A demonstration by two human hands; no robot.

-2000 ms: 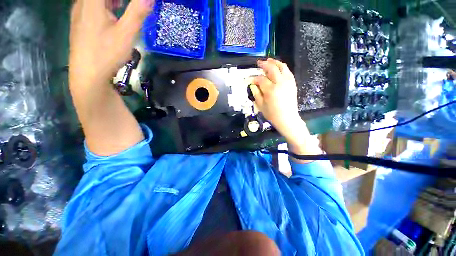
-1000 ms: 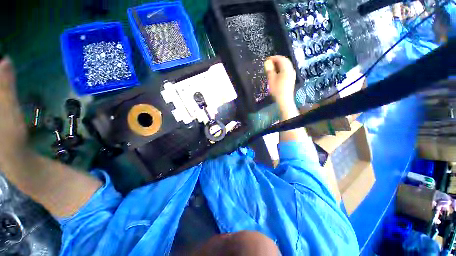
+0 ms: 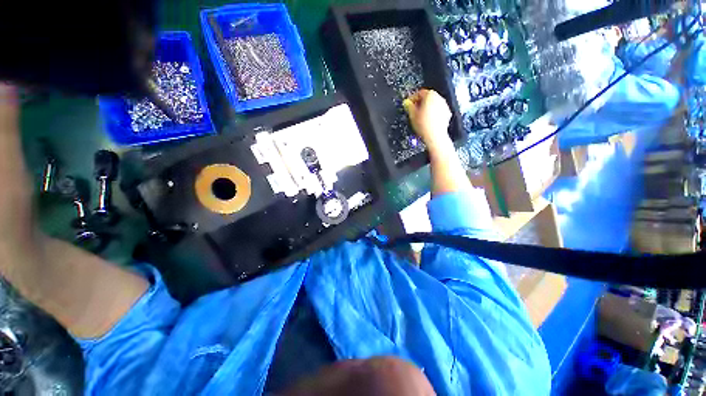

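Observation:
My right hand (image 3: pixel 428 116) is over the black tray (image 3: pixel 451 93) of loose silver small parts, fingertips pinched together; whether they hold a part is too small to tell. The black jig (image 3: pixel 271 220) bears a tan ring (image 3: pixel 203 188) and a white fixture plate (image 3: pixel 344 135). A black bracket arm (image 3: pixel 311 160) with a ring end (image 3: pixel 333 209) lies on the plate and its lower edge. My left hand (image 3: pixel 9 124) is at the left edge, mostly cut off. A large blurred dark object (image 3: pixel 73 46) is beside it, and its grip is hidden.
Two blue bins (image 3: pixel 205 100) (image 3: pixel 306 69) of small metal parts stand behind the jig. Black bracket arms (image 3: pixel 104 182) lie left of it. Clear trays of black parts (image 3: pixel 484 77) are at the right. A black cable (image 3: pixel 542 259) crosses the right side. Another person's blue sleeve (image 3: pixel 619 104) shows upper right.
My right hand has moved from the white plate to the black tray and stays there. The bracket arm on the plate is uncovered. The dark object has come into view at upper left.

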